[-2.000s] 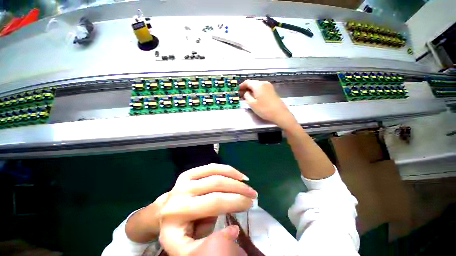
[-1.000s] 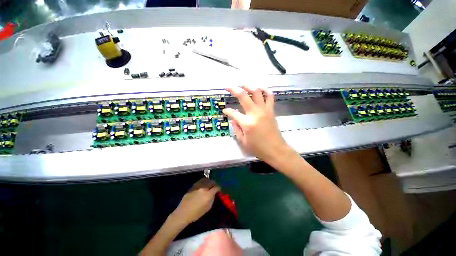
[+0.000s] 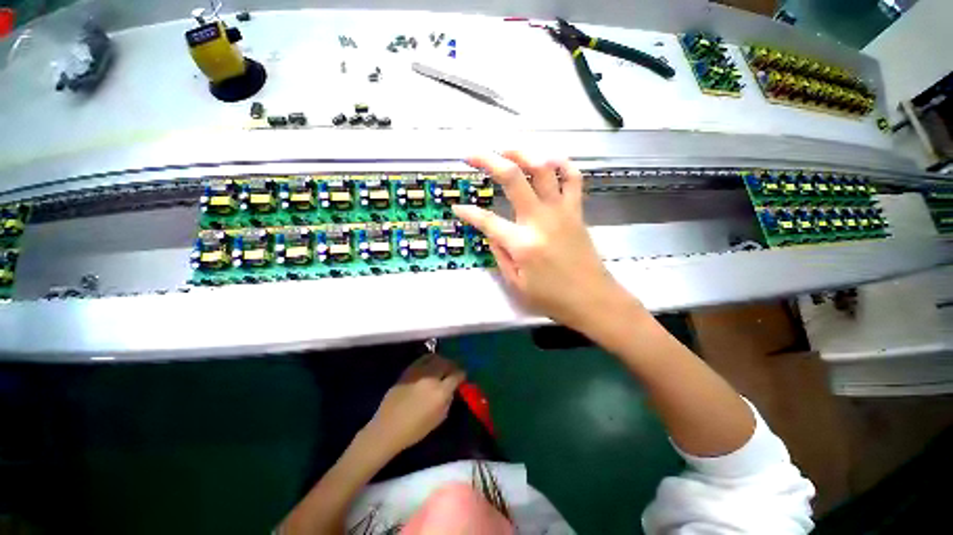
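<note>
A green populated board panel point(image 3: 345, 232) lies across the conveyor rails, with two rows of yellow-and-black transformers. My right hand point(image 3: 543, 230) is over its right end, palm down, fingers apart, holding nothing visible. It hides the panel's right edge, and I cannot tell if the fingertips touch it. My left hand point(image 3: 423, 395) is low, below the conveyor's front edge, fingers curled. A red thing point(image 3: 478, 405) is beside its fingers; whether the hand holds it is unclear.
Another panel point(image 3: 820, 207) lies right on the conveyor rail point(image 3: 418, 303). The shelf behind bears a yellow bottle point(image 3: 216, 54), tweezers point(image 3: 460, 84), green-handled cutters point(image 3: 601, 63), dark loose parts point(image 3: 361, 119), a plastic bag point(image 3: 86, 63) and spare boards point(image 3: 810, 79).
My left hand has dropped from in front of the camera to below the conveyor edge. My right hand's fingers have spread, and it reaches farther over the panel's right end. The view has shifted.
</note>
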